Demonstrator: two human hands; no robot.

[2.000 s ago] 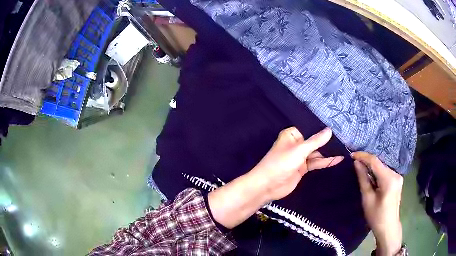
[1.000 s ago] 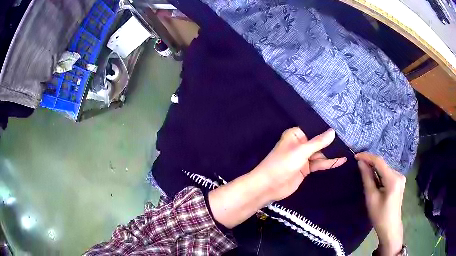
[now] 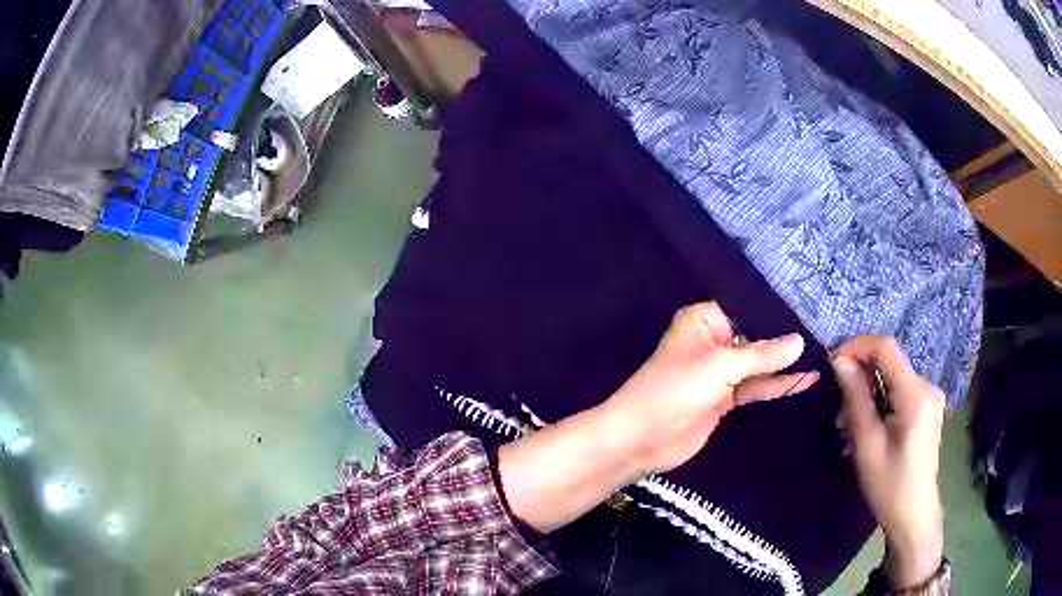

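The dark garment [image 3: 559, 245] lies spread in front of me, its plain dark edge band [image 3: 687, 215] meeting the blue-grey leaf-patterned lining [image 3: 769, 151]. My left hand [image 3: 687, 390] pinches the dark cloth beside the seam, thumb on top. My right hand [image 3: 891, 425] is at the seam just to the right, thumb and fingertips closed together at the lining's edge. A small dark item shows between its fingers. The needle is too small to make out now. White toothed stitching [image 3: 722, 530] runs across the dark cloth below my left wrist.
A blue plastic crate [image 3: 163, 198] with grey cloth [image 3: 87, 116] over it stands upper left, beside a stand with a round white item [image 3: 275, 151]. A pale curved table edge [image 3: 967, 76] is upper right. Another dark garment [image 3: 1031, 431] lies at the right. The floor [image 3: 221, 373] is green.
My left hand has shifted slightly right and down along the seam. My right fingertips are now closer to the left thumb. The thin sliver seen between them earlier no longer shows clearly.
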